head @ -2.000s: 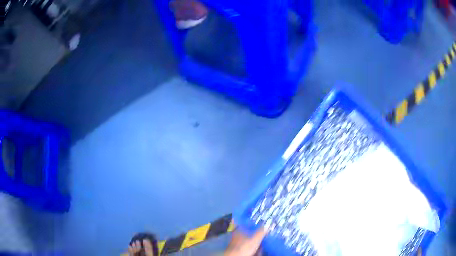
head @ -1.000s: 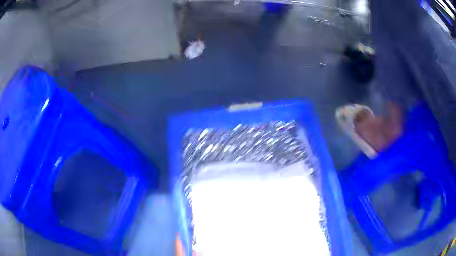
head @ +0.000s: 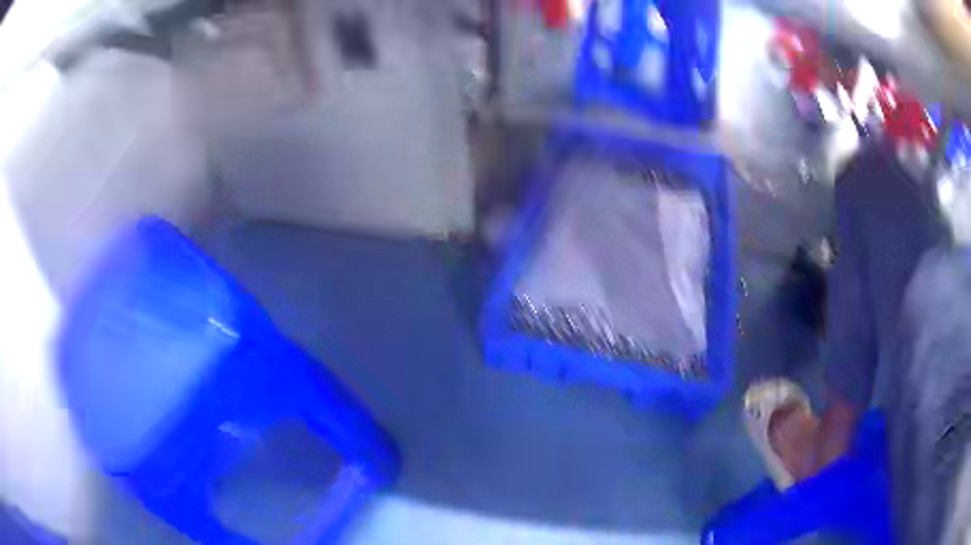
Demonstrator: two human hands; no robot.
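A blue crate [head: 612, 383] is right of centre, in front of a pale cabinet. A greyish-white liner sheet [head: 607, 250] lies in it over a speckled silvery mass of small parts [head: 580, 328], which shows along the near edge. The picture is blurred. Neither my left hand nor my right hand can be made out at the crate. I cannot tell whether the crate rests on the floor or on something else.
A blue stool [head: 160, 341] stands at left. Pale cabinet panels [head: 362, 138] line the back left. Another blue plastic object [head: 647, 64] is behind the crate. At right are a person's grey-clad leg [head: 868, 287], a sandalled foot [head: 790, 436] and another blue stool [head: 809, 511].
The view has shifted; a crate now shows farther away and higher in the picture, with its speckled parts along the near side. The finger seen at the lower crate edge is gone.
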